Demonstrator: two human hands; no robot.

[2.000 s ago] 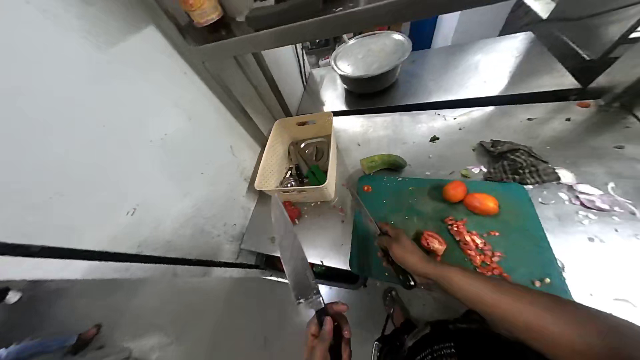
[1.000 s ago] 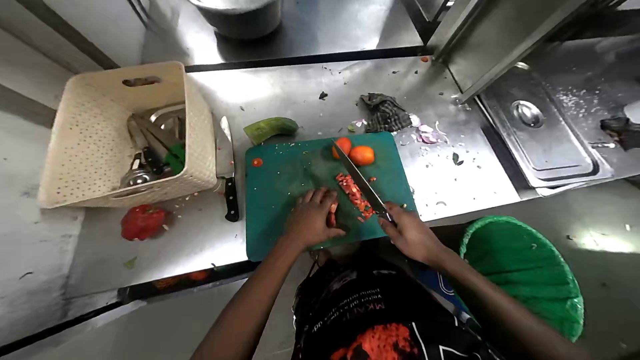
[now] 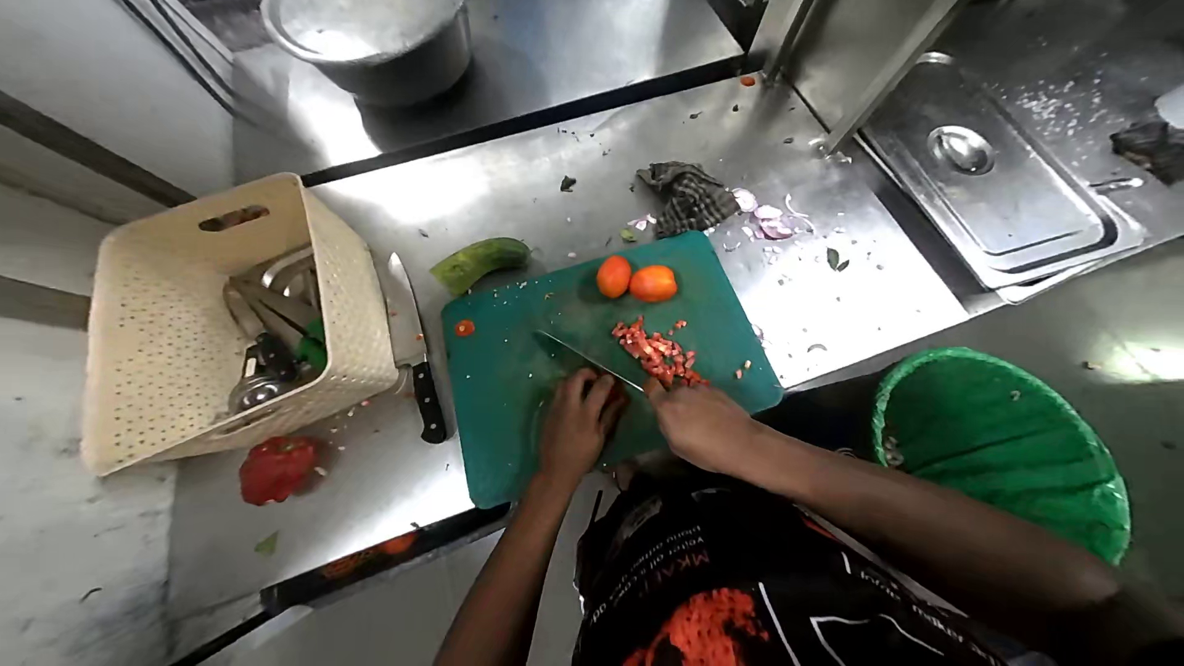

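Note:
A green cutting board (image 3: 518, 370) lies on the steel counter. My right hand (image 3: 700, 421) grips a kitchen knife (image 3: 592, 359), its blade pointing up and left across the board. My left hand (image 3: 575, 421) rests on the board beside the blade, its fingers around a piece of tomato (image 3: 612, 407) that they partly hide. Diced tomato (image 3: 652, 350) lies just beyond my right hand. Two whole tomatoes (image 3: 653, 284) sit near the far edge of the board, and a small tomato slice (image 3: 464, 327) at its left. A second knife (image 3: 407, 319) with a black handle lies left of the board.
A cream plastic basket (image 3: 356, 324) with utensils stands left, a red bell pepper (image 3: 277, 469) before it. Beyond the board lie a cucumber piece (image 3: 481, 264), a checked cloth (image 3: 689, 196) and onion scraps (image 3: 772, 222). A green-lined bin (image 3: 999, 444) stands right; a lidded pot (image 3: 398, 55) stands behind.
Two seconds ago my left hand held the large knife above the counter; it now lies beside the basket. My right hand has drawn the other knife back from the whole tomatoes. The view has shifted strongly.

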